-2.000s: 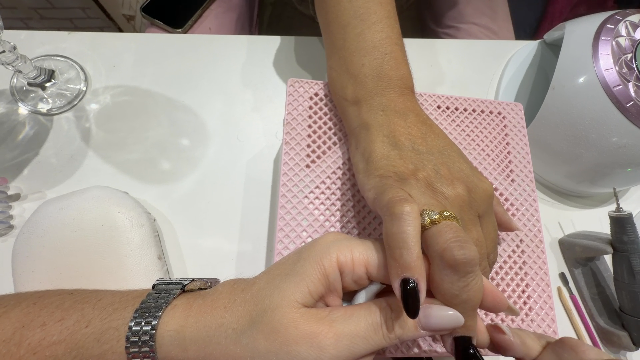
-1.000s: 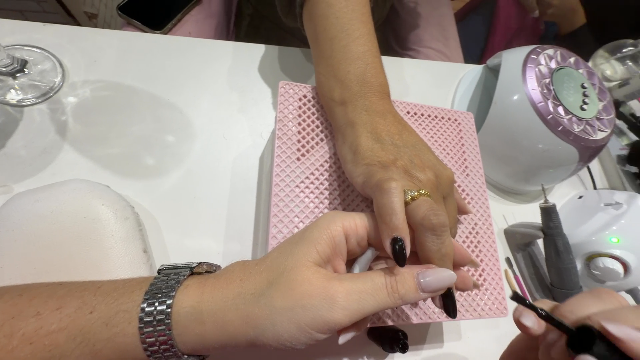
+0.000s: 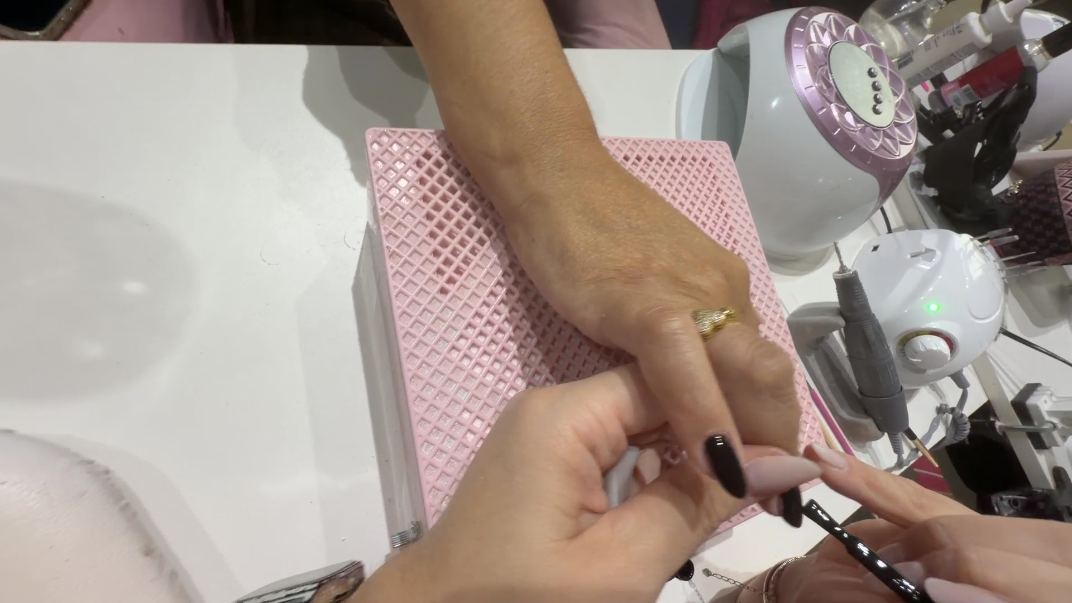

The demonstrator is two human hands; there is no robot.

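From the far side, another person's hand (image 3: pixel 620 251) with a gold ring (image 3: pixel 714 322) and black-painted nails reaches over a pink lattice-topped nail dust collector (image 3: pixel 469 352). My left hand (image 3: pixel 578 494), with pale nails and a metal-banded watch (image 3: pixel 310 584), grips that person's fingers. A whitish item, partly hidden, shows inside its curl. At lower right my right hand (image 3: pixel 930 536) holds a thin, glossy black nail-polish brush (image 3: pixel 863 548), its end close to a black nail (image 3: pixel 791 506). One of its fingertips reaches up close to my left thumb's nail.
A white and purple nail lamp (image 3: pixel 804 126) stands beyond the collector. Right of it are a white drill unit (image 3: pixel 930 301) and its grey handpiece (image 3: pixel 871 360) on a stand. Several bottles (image 3: pixel 988 79) crowd the far right. A pale rounded pad (image 3: pixel 75 519) lies at lower left.
My right hand has moved left with the brush, from the lower right corner to beside the other person's fingertips. My left hand keeps its grip. The view has shifted.
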